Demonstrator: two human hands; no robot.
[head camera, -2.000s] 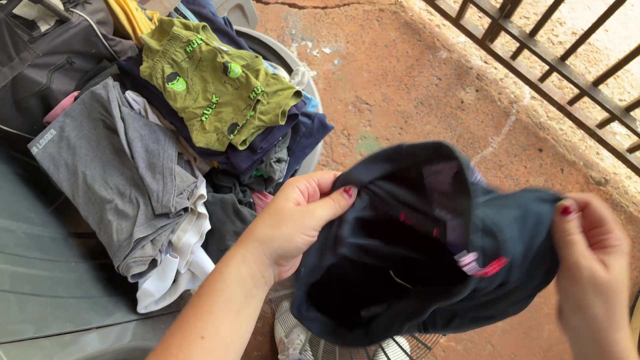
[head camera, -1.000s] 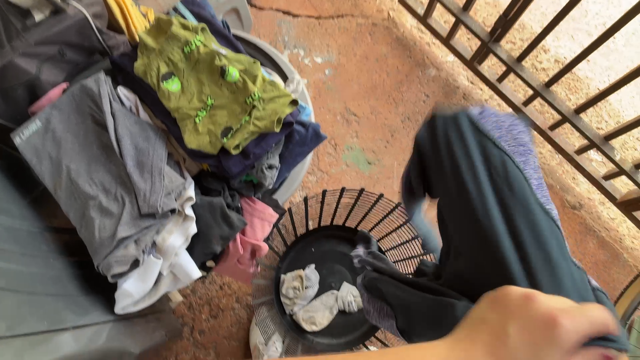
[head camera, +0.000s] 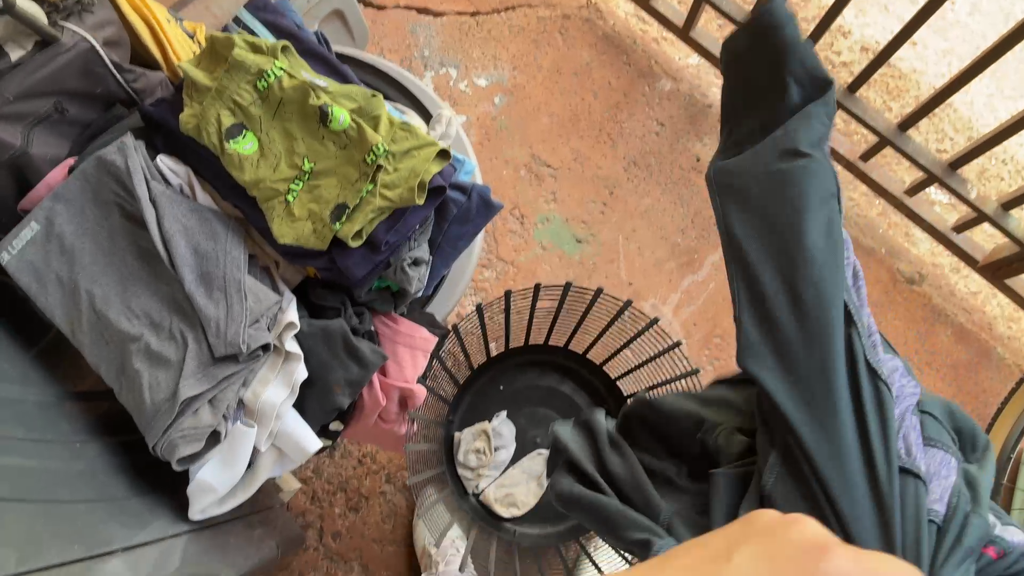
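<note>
Dark grey-green stretch pants (head camera: 792, 264) with heathered purple side panels span the right side. One leg extends up to the top edge, and another dark part hangs over the black wire basket (head camera: 564, 316). My left hand (head camera: 772, 548) is at the bottom edge against the pants, only its back or wrist showing; its fingers are hidden. My right hand is not visible. Two balled whitish socks (head camera: 484, 452) lie on the basket's black bottom.
At left, a folded grey garment (head camera: 152, 320) lies beside a white cloth (head camera: 256, 456). A green printed garment (head camera: 304, 144) tops a clothes pile in a round grey tub (head camera: 468, 280), with a pink cloth (head camera: 392, 376) alongside. A metal railing (head camera: 920, 144) crosses the upper right.
The dark pants were bunched open between both hands; now a leg is stretched out toward the top. My right hand has left the view, and the left has moved to the bottom edge.
</note>
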